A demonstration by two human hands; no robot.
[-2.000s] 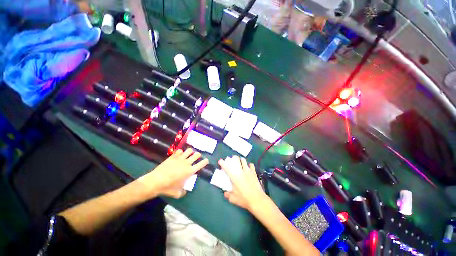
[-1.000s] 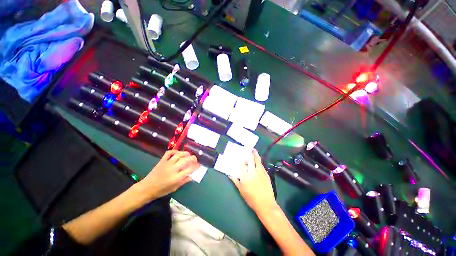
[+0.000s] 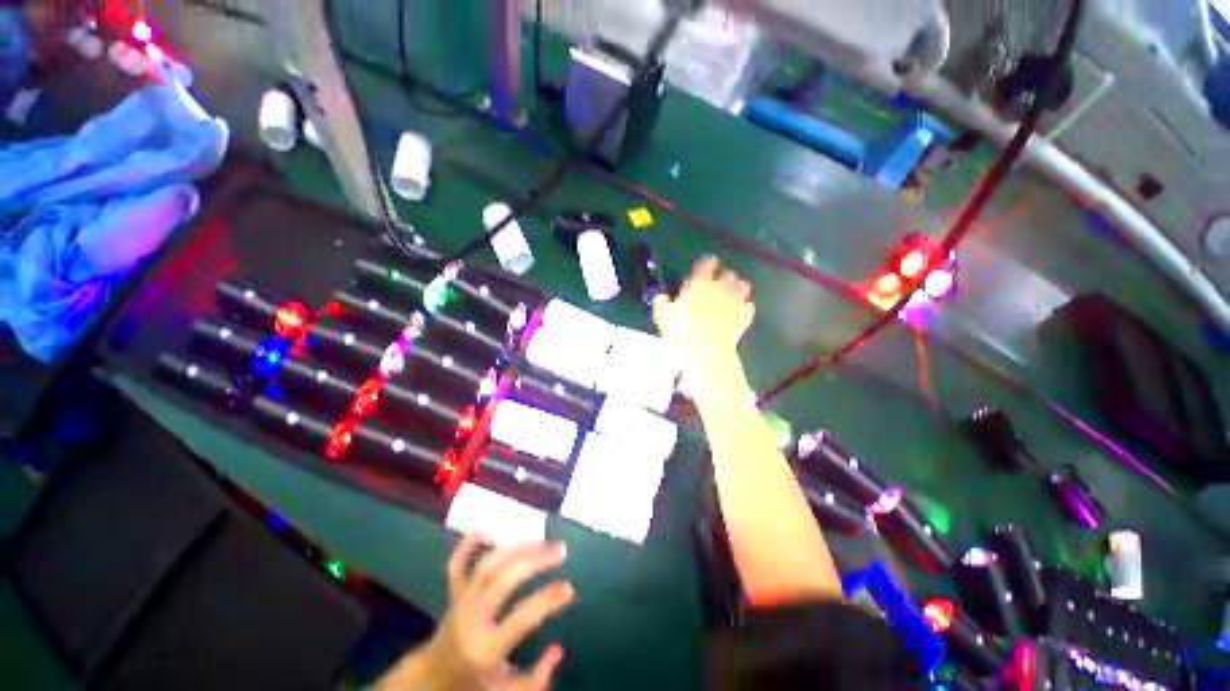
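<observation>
Several white cylindrical light units [image 3: 614, 479] lie together on the green bench, beside the black units [image 3: 425, 400] in the tray. My left hand [image 3: 506, 610] is open near the bench's front edge, fingers spread, just below a white unit [image 3: 496, 514] at the tray's near corner. My right hand [image 3: 704, 321] is stretched over the bench behind the white group, fingers bent and washed out by glare. Whether it grips anything is hidden. A loose white unit [image 3: 598, 263] lies to its left.
The dark tray [image 3: 182, 290] has rows with red, blue and green lit ends. More white units [image 3: 412, 166] lie at the back. A cable [image 3: 1005, 149] hangs over the bench. A blue box [image 3: 893, 618] is partly hidden by my right forearm. Black units [image 3: 863, 479] lie at right.
My right hand has moved from the white group to the back of the bench. My left hand has drawn back toward me and opened. The loose white unit at back right no longer shows.
</observation>
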